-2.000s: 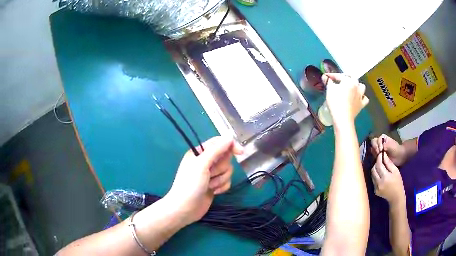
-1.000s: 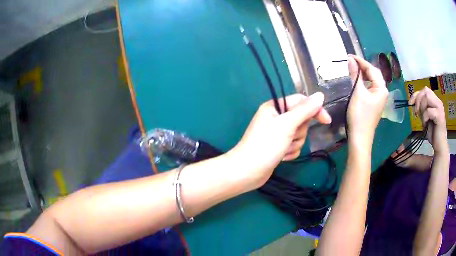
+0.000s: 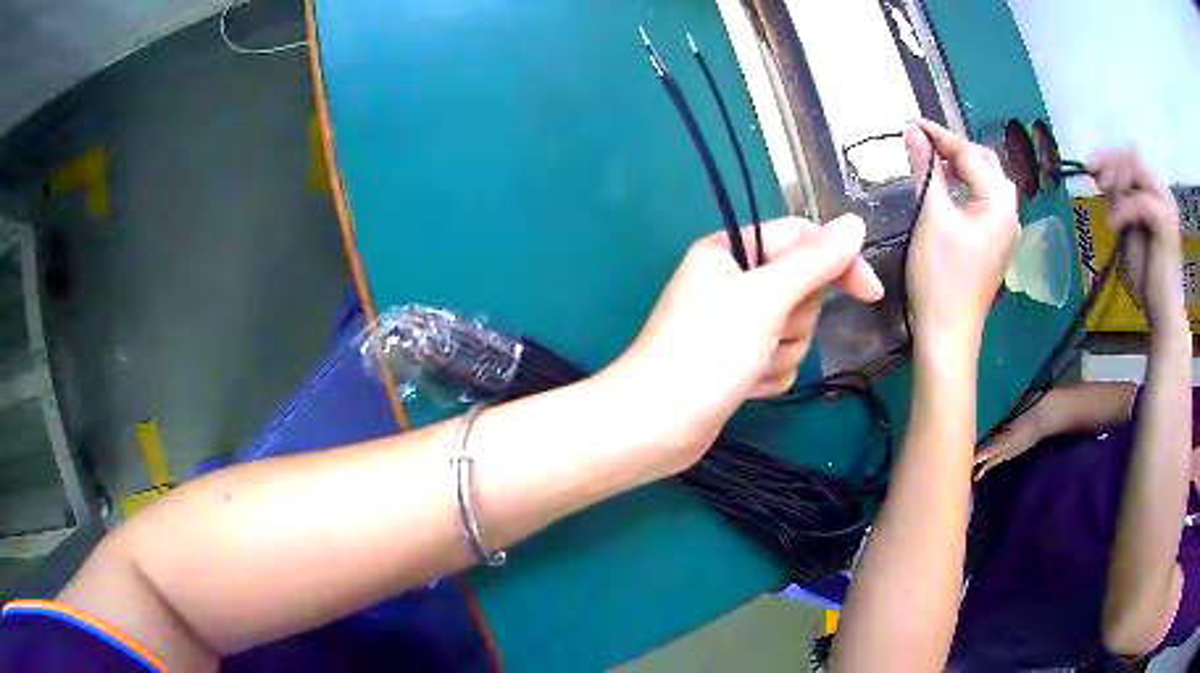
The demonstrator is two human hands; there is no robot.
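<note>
My left hand (image 3: 750,329) holds a few black cables (image 3: 711,138) whose silvery tips point up over the green table. My right hand (image 3: 958,237) pinches a thin black cable (image 3: 925,197) between thumb and fingertips; its end is by the near end of the bright solder (image 3: 844,79) in the solder pot (image 3: 784,112). Whether the tip touches the solder cannot be told. A black cable bundle (image 3: 776,506) lies on the table under my left forearm, its left end in clear plastic wrap (image 3: 441,352).
A translucent cup (image 3: 1041,260) and two reddish-brown containers (image 3: 1019,158) stand right of the pot. A coworker's hand (image 3: 1140,197), slightly blurred, holds black cables by the containers. A yellow cabinet (image 3: 1119,296) is behind. The table edge (image 3: 345,197) is at left.
My right hand has moved from the containers to the pot with a cable. The view has shifted, and the coworker's cable ends have moved from the cup to the reddish-brown containers.
</note>
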